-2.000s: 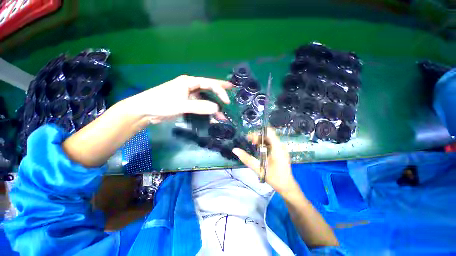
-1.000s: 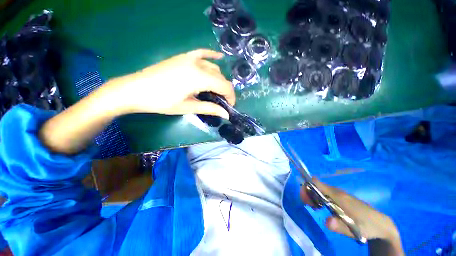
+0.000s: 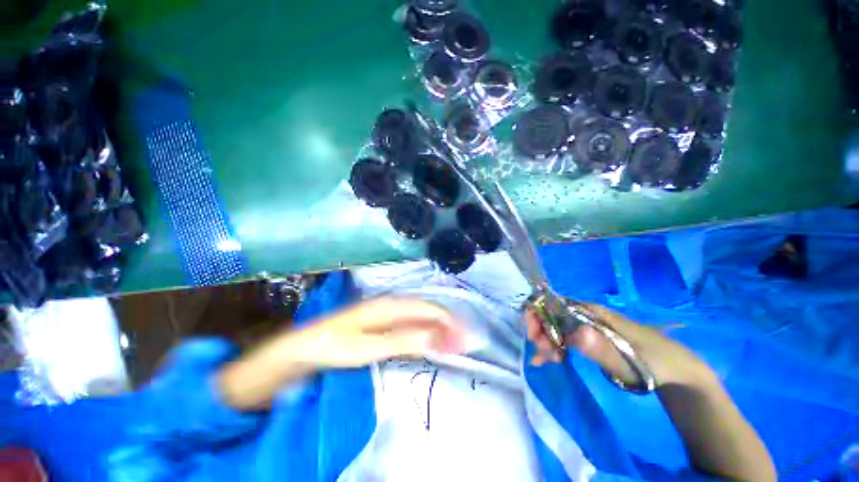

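My right hand (image 3: 589, 344) holds the scissors (image 3: 513, 231) by the loop handles. The blades are parted and point up and left over the bench edge. One blade lies across a small group of black discs (image 3: 411, 216) in clear film at the bench's front edge. My left hand (image 3: 396, 331) is blurred, in front of the apron below that group, apart from it, with nothing seen in it. Several film-wrapped pieces (image 3: 466, 38) lie behind the scissors.
A sheet of black discs (image 3: 622, 91) lies at the right of the green bench (image 3: 273, 104). A dark glossy stack (image 3: 61, 160) is at the left, beside a blue perforated strip (image 3: 193, 198). A white bag (image 3: 71, 348) and brown box (image 3: 174, 325) are below the bench edge.
My left hand has let go of the disc group and moved down towards the apron. The scissors have swung up over the discs and opened.
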